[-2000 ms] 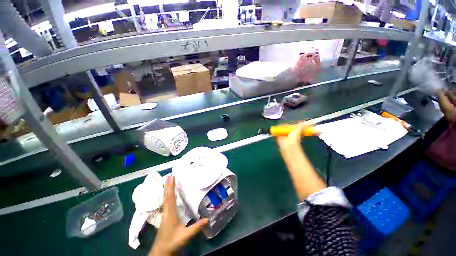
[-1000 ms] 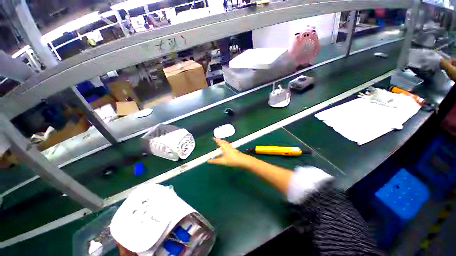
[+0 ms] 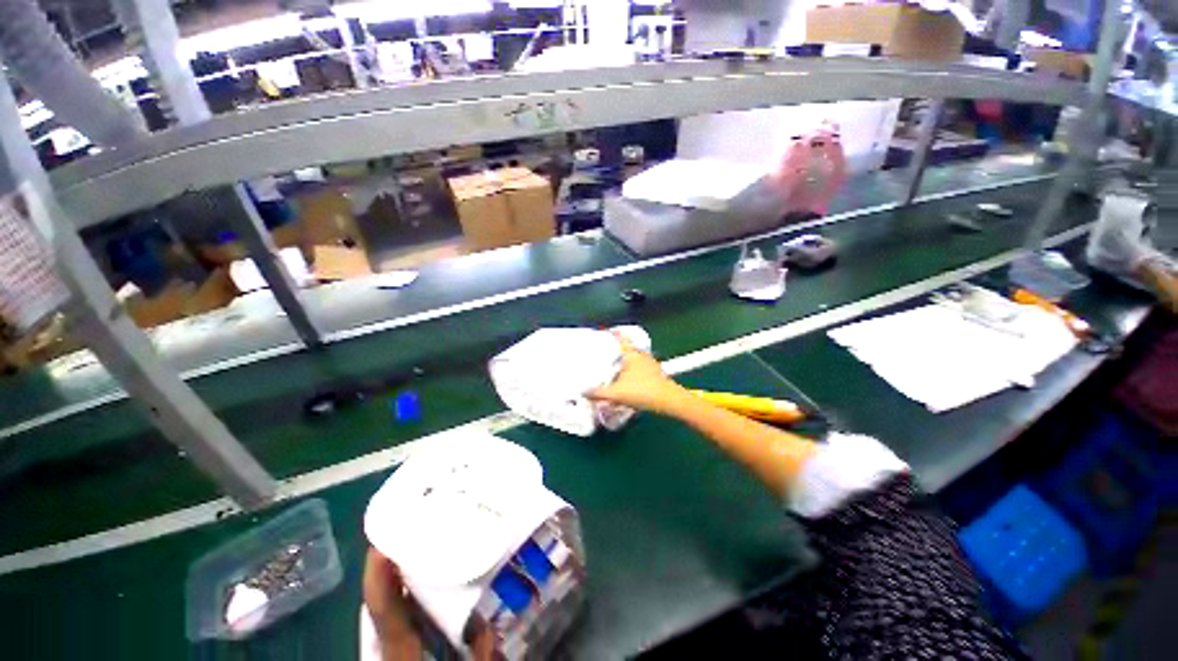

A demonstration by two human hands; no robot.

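Note:
A white appliance housing [image 3: 452,517] with a rounded base plate on top and blue parts in its open side is at the near left. My left hand [image 3: 392,607] grips its lower left side, partly hidden. My right hand [image 3: 633,377] is shut on a second white housing [image 3: 549,375] at the belt's near edge; the fingertips are partly hidden. The yellow electric screwdriver [image 3: 749,406] lies on the green bench, partly behind my right forearm.
A clear screw bin [image 3: 323,575] is at the left. On the belt are a blue piece [image 3: 408,407], a white bracket [image 3: 758,276] and a grey part [image 3: 810,252]. A white sheet [image 3: 950,355] lies right. A person's hand [image 3: 1157,275] shows far right.
My right hand, empty a second ago, has taken hold of the second housing, which is now turned and further right. The first housing is more upright, with my left hand at its side.

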